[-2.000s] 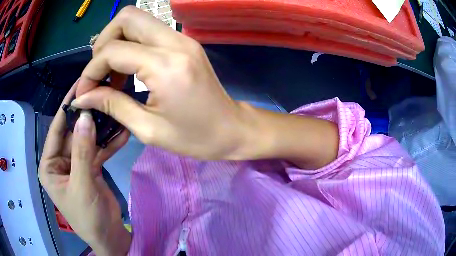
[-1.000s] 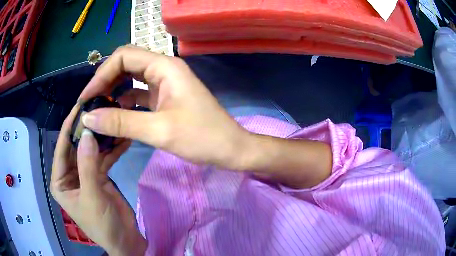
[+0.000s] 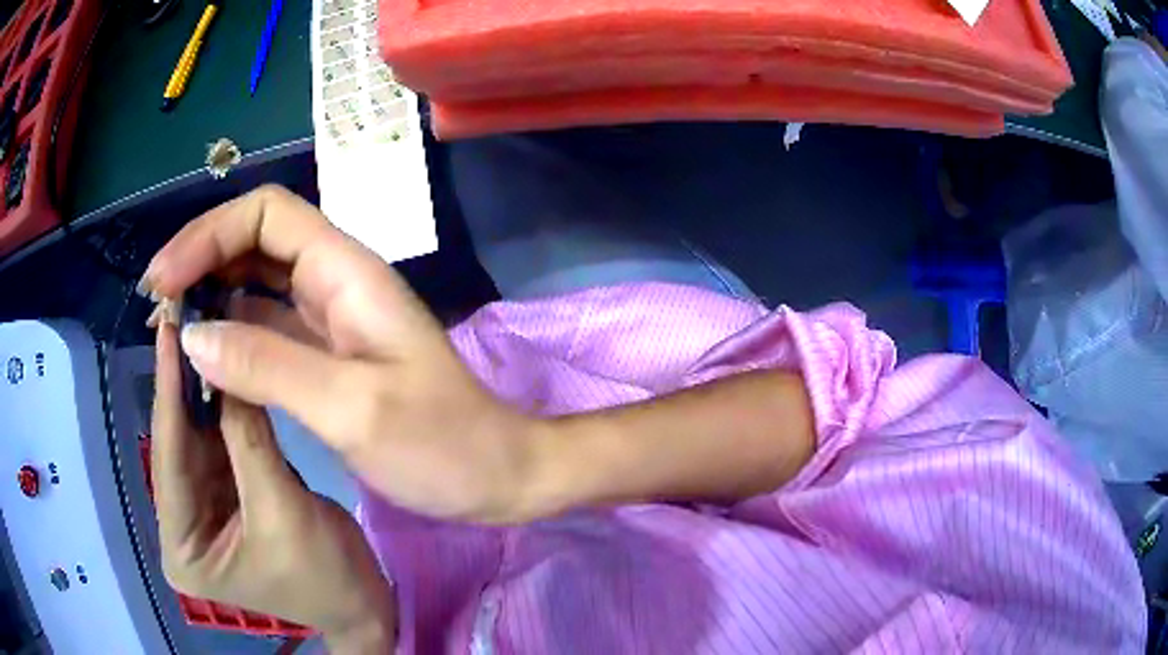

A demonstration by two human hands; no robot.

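My left hand (image 3: 243, 525) is at the lower left, its fingers up around a dark round lens unit (image 3: 199, 371), seen nearly edge-on and mostly hidden by the fingers. My right hand (image 3: 372, 371) reaches across from the right, its thumb and fingertips at the unit's upper edge. A tiny pale tan bit (image 3: 164, 311) shows at those fingertips; what it is cannot be told. The label strip (image 3: 372, 166) hangs over the bench edge behind the hands, its blank white end down.
Stacked red foam trays (image 3: 717, 64) are at the top. A loaded red tray (image 3: 39, 141), yellow-handled tool (image 3: 190, 58), blue stick (image 3: 267, 46) and tan scrap (image 3: 223, 157) are upper left. The white button machine (image 3: 77, 512) is lower left. Another person's pale sleeve (image 3: 1140, 166) is at right.
Both hands have turned the lens unit from face-up to nearly edge-on. My right fingertips have shifted left and down, uncovering the strip's white end. The view has shifted slightly.
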